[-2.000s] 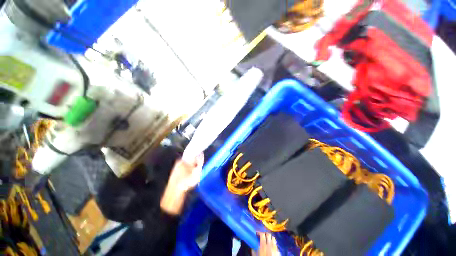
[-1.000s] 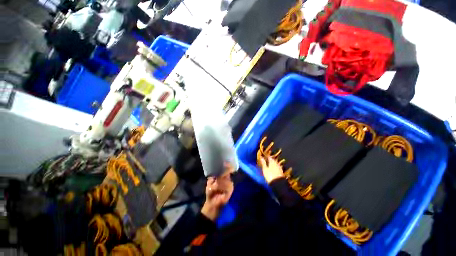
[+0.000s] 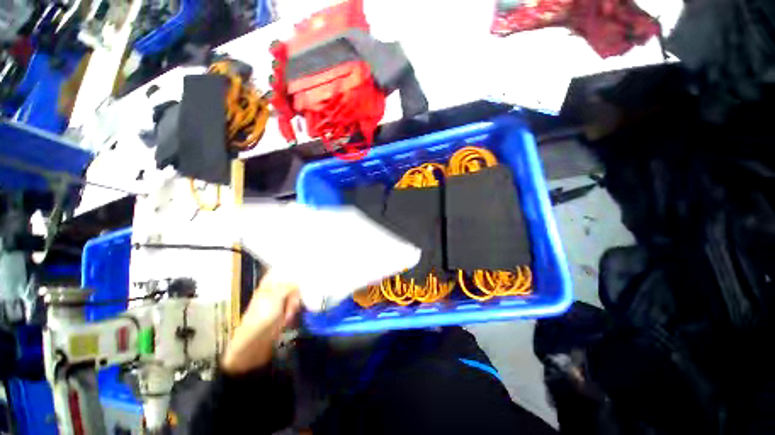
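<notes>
My left hand [image 3: 265,321] grips a flat, glaring white thing [image 3: 319,251] by its lower edge. The white thing is raised in front of the left part of a blue crate [image 3: 433,323], and blur hides what it is. The crate holds dark grey bag panels [image 3: 487,219] side by side, with orange-tan handles [image 3: 412,289] looping out at both ends. My right hand is not in view.
A white sewing machine [image 3: 106,340] stands at lower left. A red bundle [image 3: 336,85] and more dark panels [image 3: 202,127] lie on the white table [image 3: 459,59] behind the crate. Black bags [image 3: 663,314] are heaped at right.
The view has swung right, so the crate appears turned and more central. My left hand still holds the white thing, now tilted across the crate. My right hand has left the handles and the view.
</notes>
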